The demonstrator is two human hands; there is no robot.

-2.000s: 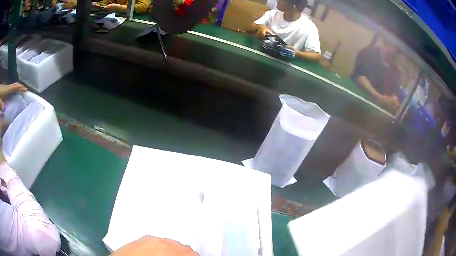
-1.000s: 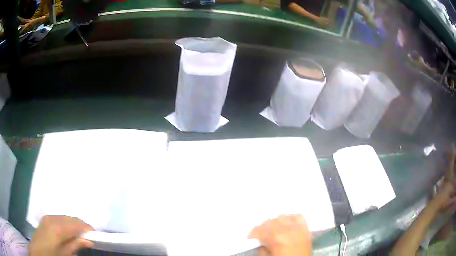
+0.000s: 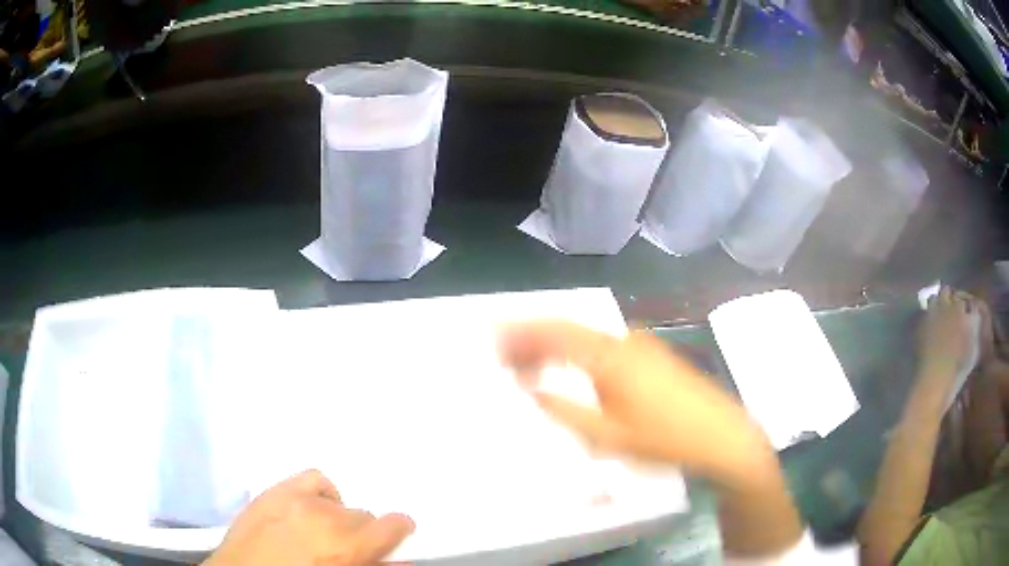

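Observation:
A white foam tray lies at the left of the bench, with a bagged unit in its cavity. A second white foam block, overexposed so that its inside does not show, lies against its right side. My left hand is at the near edge where the two meet, cut off by the picture's bottom; its grip is unclear. My right hand is blurred over the foam block, fingers apart and empty. A tall open-topped bag stands upright on the conveyor beyond.
More bagged units stand on the conveyor at the right, one with a brownish top. A flat white pile lies right of the foam block. A neighbouring person's arm reaches in at the far right, holding something white.
The view has swung right. My right hand has left the foam block's near edge and risen over it. My left hand has moved from the tray's near left edge to the join.

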